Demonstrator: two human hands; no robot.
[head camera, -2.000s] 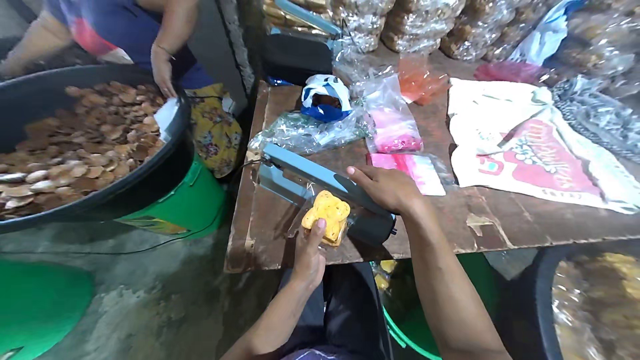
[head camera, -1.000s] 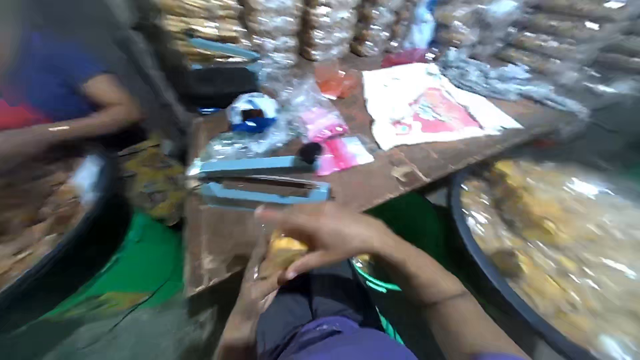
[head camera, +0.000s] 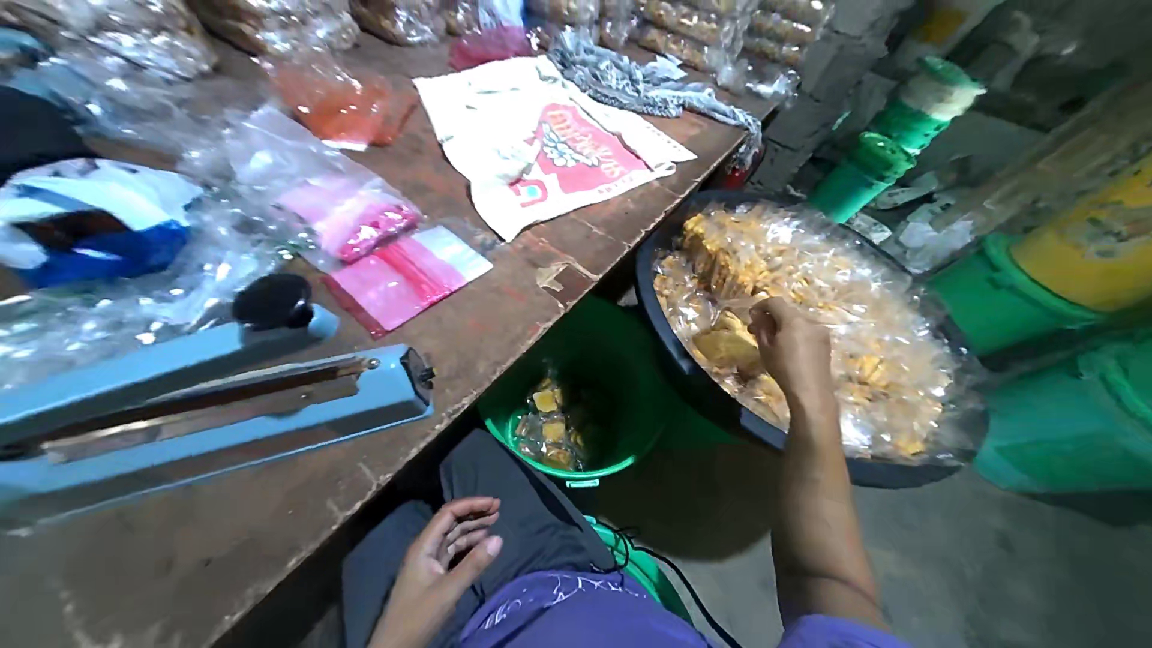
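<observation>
My right hand (head camera: 792, 342) reaches over a wide black tub (head camera: 661, 337) at the right, its fingers closed on a clear plastic bag of yellow crackers (head camera: 727, 344). Many similar clear bags (head camera: 864, 297) fill that tub. Palm up and fingers loosely curled, my left hand (head camera: 450, 549) rests over my lap with nothing in it. A blue impulse sealer (head camera: 360, 396) lies on the wooden table (head camera: 504, 315) at the left, its arm raised. Below the table edge, a green bucket (head camera: 621, 387) holds several small packed crackers (head camera: 551, 427).
Pink plastic packets (head camera: 405, 274), an orange plastic bag (head camera: 342, 99), a white printed sack (head camera: 504, 135) and a grey cloth (head camera: 621, 81) lie on the table. Filled bags (head camera: 279, 22) line its back. Green buckets (head camera: 1080, 423) stand beyond the tub at right.
The view has swung right. Both hands were at a cracker packet by the sealer, then over my lap; now my right hand is in the tub and the left is empty.
</observation>
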